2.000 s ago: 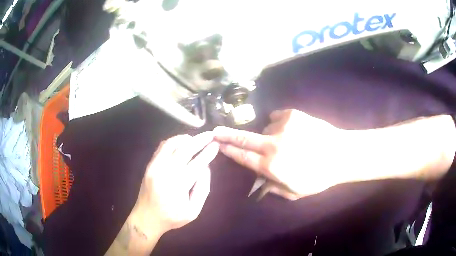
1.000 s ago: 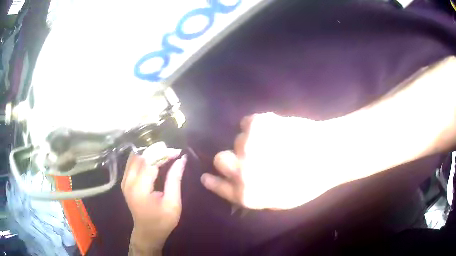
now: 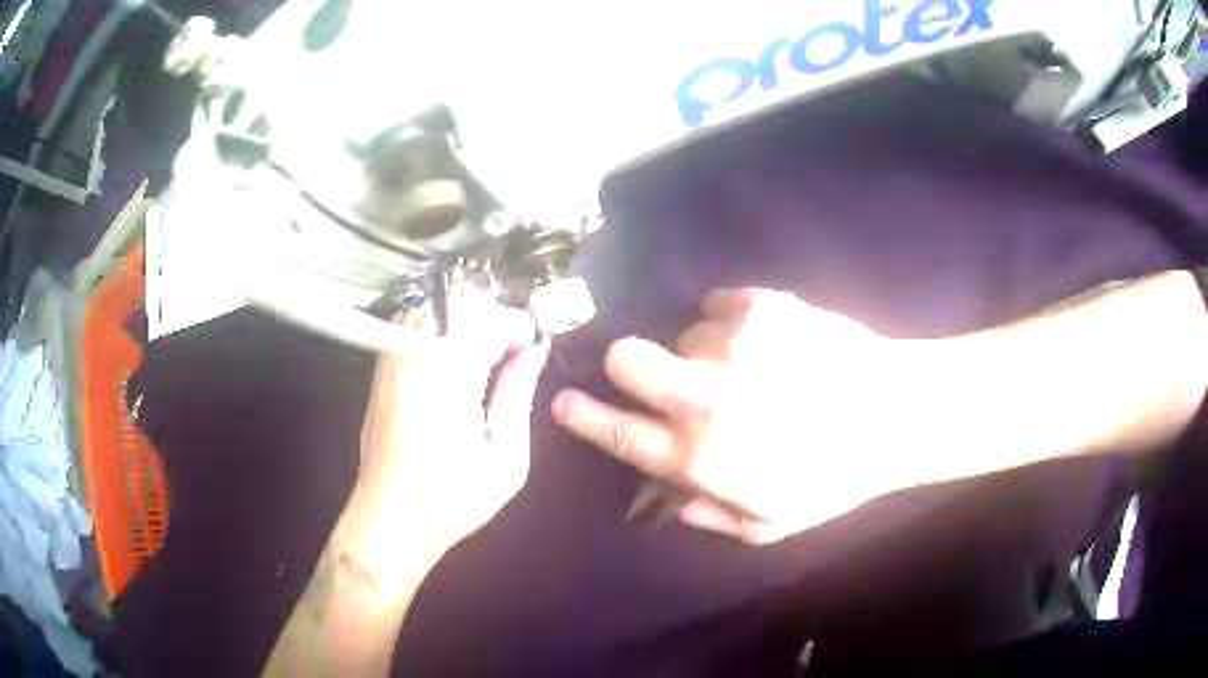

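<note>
The dark purple garment panel (image 3: pixel 848 225) covers the bed under the white sewing machine head (image 3: pixel 570 80). My left hand (image 3: pixel 444 411) is at the presser foot and needle area (image 3: pixel 457 285), its fingertips partly hidden by bright metal parts; whether they hold anything cannot be told. A brass-coloured round part with a pale end (image 3: pixel 563 305) is just right of those fingertips. My right hand (image 3: pixel 755 411) is over the panel, thumb and fingers bent. The pointed thread snips (image 3: pixel 645 503) stick out below its palm, held by the lower fingers.
An orange plastic crate (image 3: pixel 113 424) stands at the left, with a pale-blue cloth pile (image 3: pixel 40 450) beyond it. A curved white-metal guard (image 3: pixel 311 325) spans the head's near end, close to my left wrist and fingers.
The view swung towards the machine's end and back. My left hand has moved from meeting my right fingertips in front of the foot up to the needle area. My right hand is now apart from it.
</note>
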